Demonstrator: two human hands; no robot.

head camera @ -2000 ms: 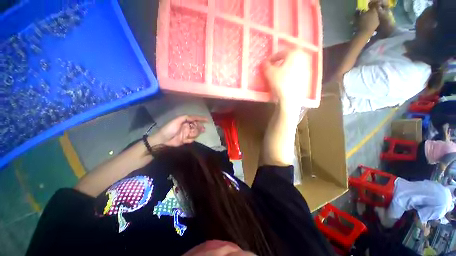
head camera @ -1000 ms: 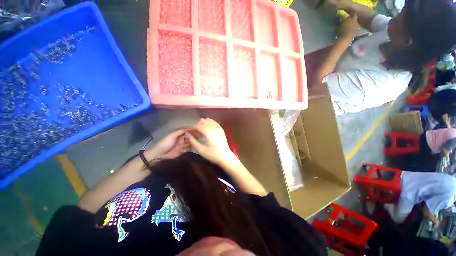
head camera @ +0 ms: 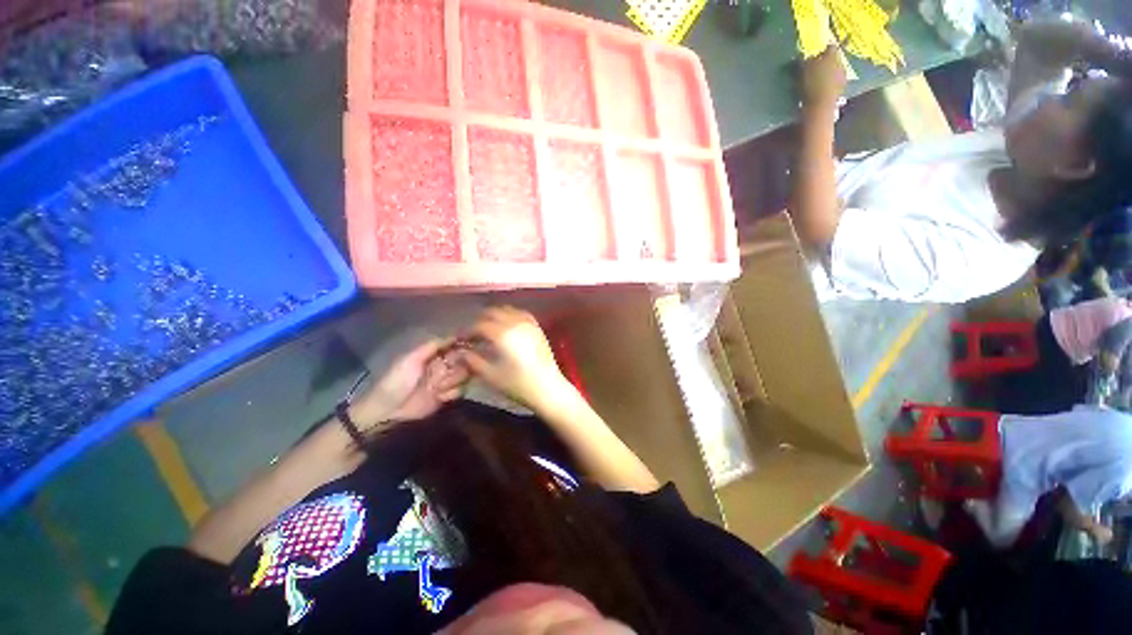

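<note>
My left hand (head camera: 423,380) and my right hand (head camera: 512,356) meet in front of my chest, fingertips touching. Whatever lies between the fingertips is too small and blurred to make out. The pink compartment tray (head camera: 541,272) lies on the bench beyond my hands, its pockets in two rows. Several pockets at its left hold small shiny parts; the right ones are washed out by glare. A small dark piece shows in a near-row pocket. The blue bin (head camera: 221,186) at the left holds many loose silvery metal parts.
A brown carton (head camera: 795,465) with clear plastic inside stands below the tray at the right. Clear plastic bags (head camera: 149,37) lie behind the bin. A neighbouring worker in white handles yellow pieces (head camera: 849,27). A yellow perforated sheet (head camera: 667,15) lies beyond the tray. Red stools (head camera: 871,561) stand lower right.
My right hand has come back from the tray to my left hand, and both have stayed together since. The view has shifted, and the neighbour's arm now reaches further up with yellow pieces.
</note>
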